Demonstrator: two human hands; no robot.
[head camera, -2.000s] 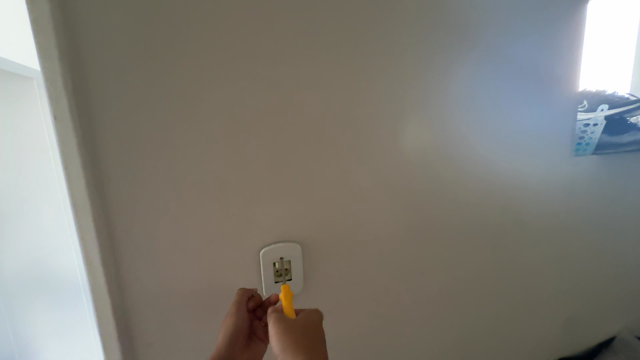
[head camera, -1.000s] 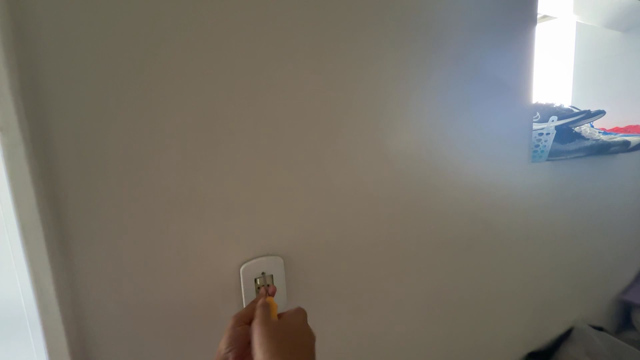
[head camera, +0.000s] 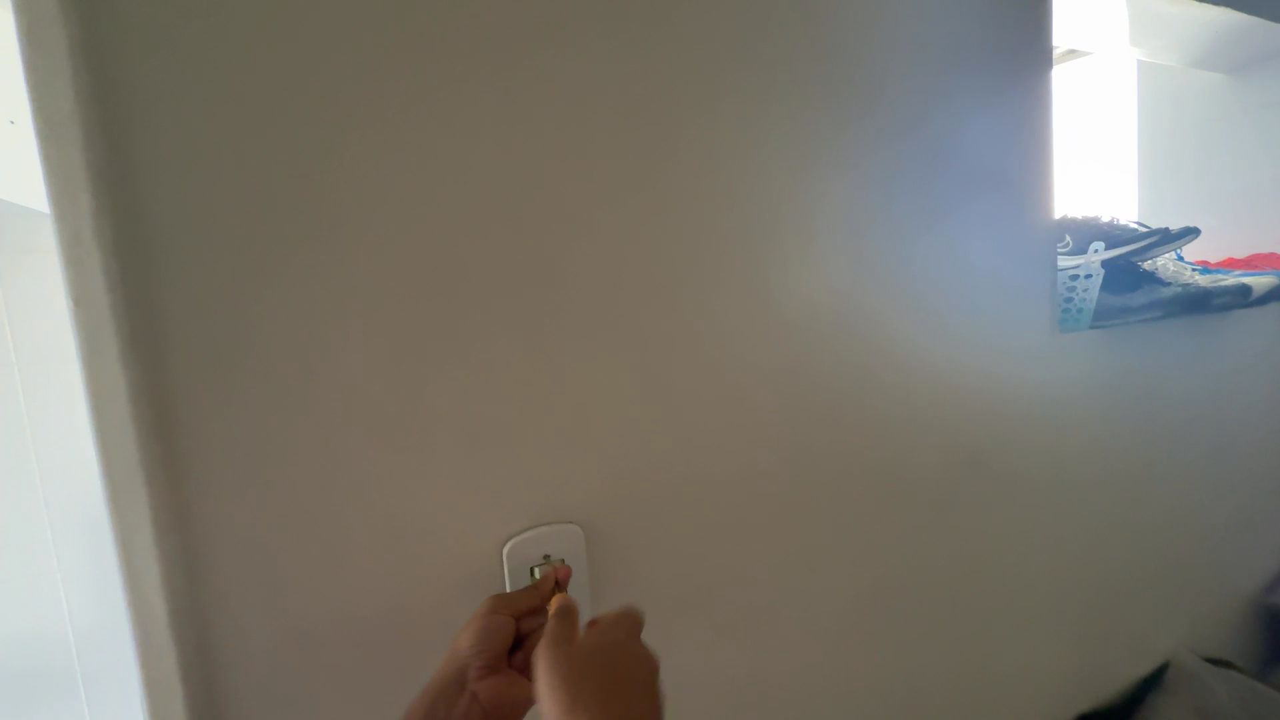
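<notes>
A white electrical wall plate (head camera: 547, 541) with a small rectangular opening in its middle is on the wall at the lower centre. My left hand (head camera: 490, 640) is at the plate's lower left, its fingertips by the opening; whether they pinch anything is hidden. Just to its right, my right hand (head camera: 598, 662) is closed on a yellow-handled tool (head camera: 558, 602), probably a screwdriver, pointed up at the opening. Most of the handle is covered by the fingers, and the tool's tip cannot be made out. The plate's lower part is behind the hands.
The plain wall (head camera: 620, 300) fills most of the view. A vertical wall edge (head camera: 100, 350) runs down the left. At the upper right, a recess holds shoes (head camera: 1150, 290) and a light perforated plastic basket (head camera: 1080, 292). Dark and grey fabric (head camera: 1190, 690) lies at the lower right.
Two seconds ago the yellow handle showed plainly below the plate's opening; now my fingers cover most of it. My left fingertips have moved up to the opening. The view has shifted to the right.
</notes>
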